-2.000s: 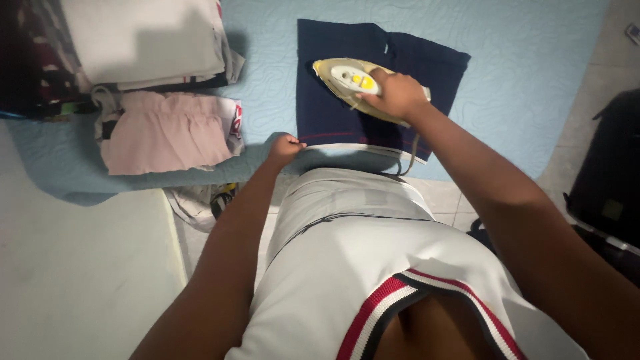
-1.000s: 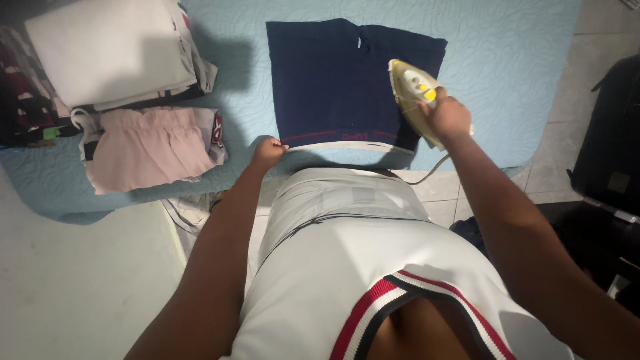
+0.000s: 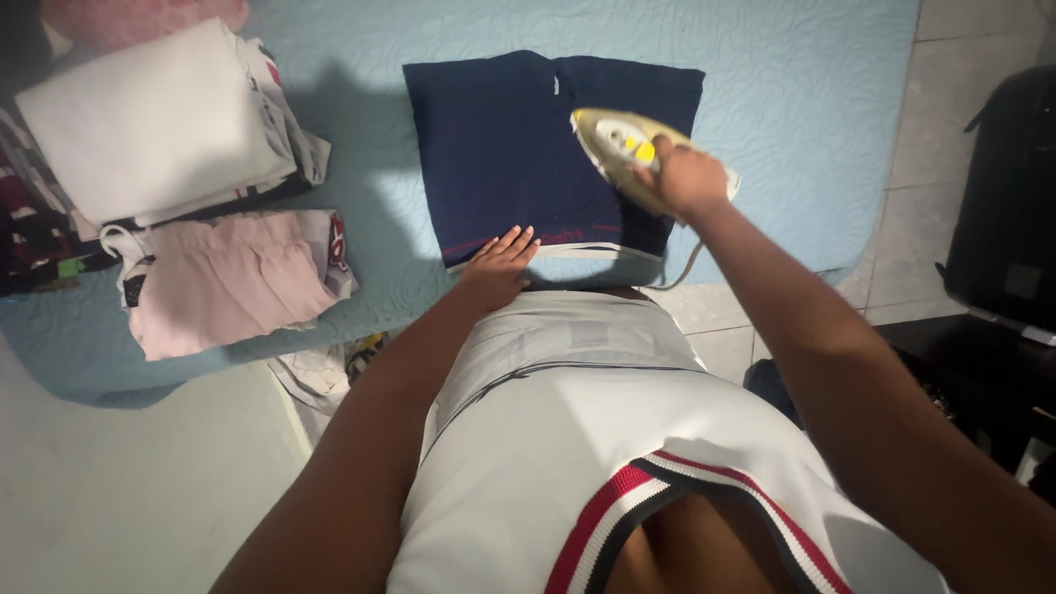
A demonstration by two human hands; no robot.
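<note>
Navy boxer shorts (image 3: 495,148) lie spread on a light blue quilted cover (image 3: 784,107), their waistband edge toward my body. My left hand (image 3: 502,268) rests palm down on the waistband's left part, fingers extended and apart. With my right hand (image 3: 689,177) I grip the handle of a clothes iron (image 3: 619,144), white and yellowish, its tip pointing to the upper left. The iron is over the right half of the shorts; whether its soleplate touches them I cannot tell. Its cord (image 3: 689,268) hangs down from the heel beside the waistband.
Folded white clothes (image 3: 157,124) are stacked at the left, with a folded pink ruffled garment (image 3: 231,272) nearer me. Dark patterned clothes (image 3: 37,206) lie at the far left. A black suitcase (image 3: 1006,190) stands on the tiled floor (image 3: 949,124) at the right.
My left hand has gone from pinching the waistband's left corner to lying flat on the waistband. The iron, still in my right hand, has shifted from the shorts' right edge back over them.
</note>
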